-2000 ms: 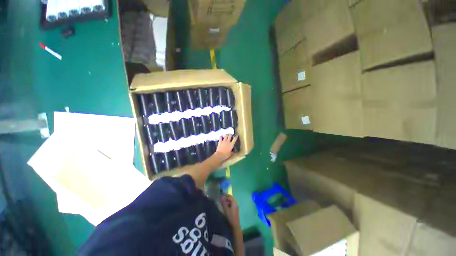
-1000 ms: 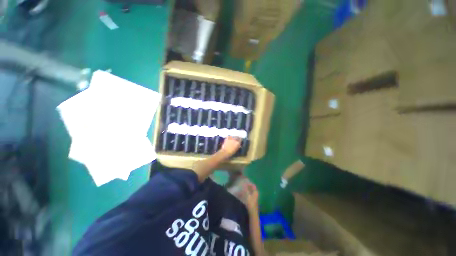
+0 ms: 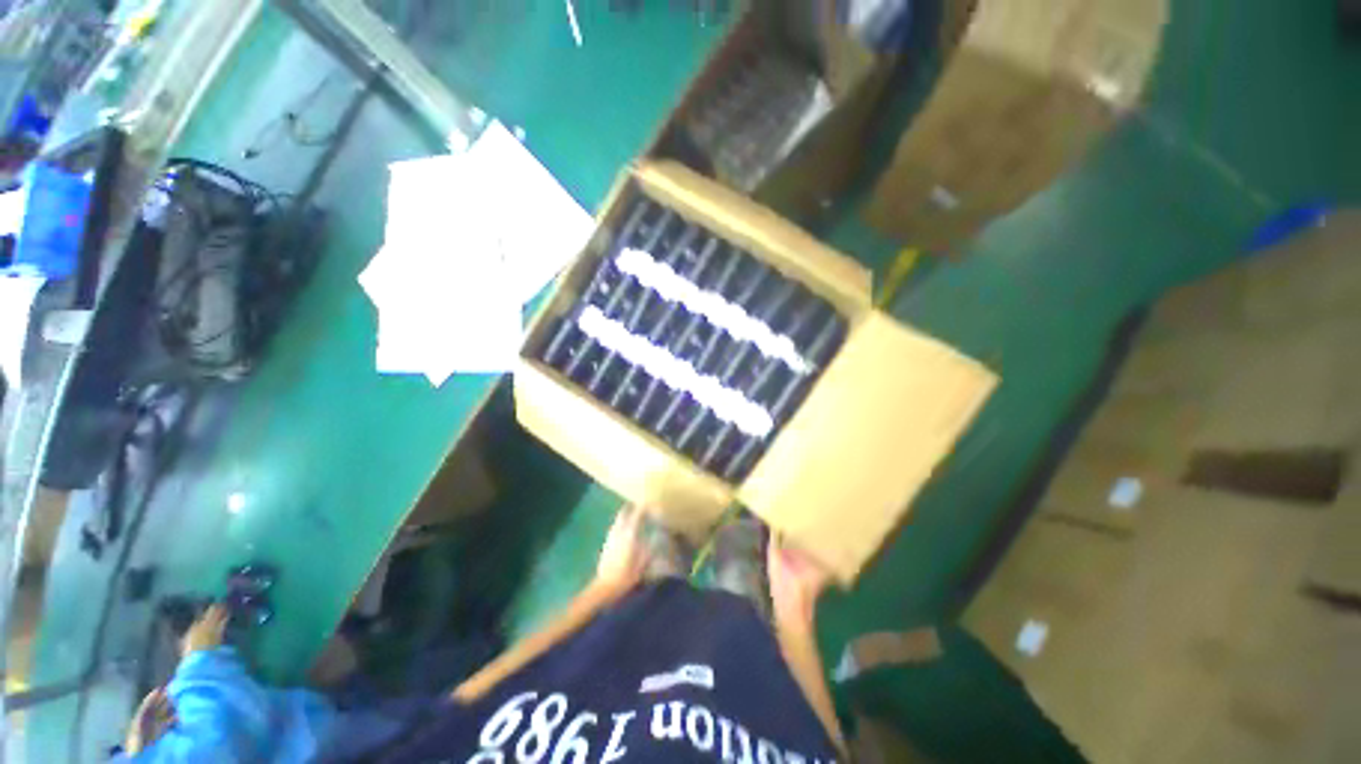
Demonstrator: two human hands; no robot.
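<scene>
An open carton (image 3: 642, 466) is in front of me, tilted in view, its near flap spread toward the lower right. Rows of black units with two white bands (image 3: 694, 336) fill it. My left hand (image 3: 621, 546) is at the near side of the carton, its fingers partly hidden by the cardboard. My right hand (image 3: 796, 570) is at the lower edge of the spread flap, fingers partly hidden and blurred. Both hands appear to hold the carton. White sheets (image 3: 455, 261) lie on the green bench (image 3: 321, 433), left of the carton.
A coworker's blue sleeve and hand (image 3: 224, 687) are at the bench, lower left, beside small dark parts (image 3: 251, 594). Another open carton (image 3: 806, 179) stands behind mine. A tall carton (image 3: 993, 127) is at the upper right. Large cartons (image 3: 1194, 597) line the right side.
My left hand has left the units and moved to the carton's near side. My right hand has come up to the flap. A flap now lies spread outward. The view has turned and shifted left.
</scene>
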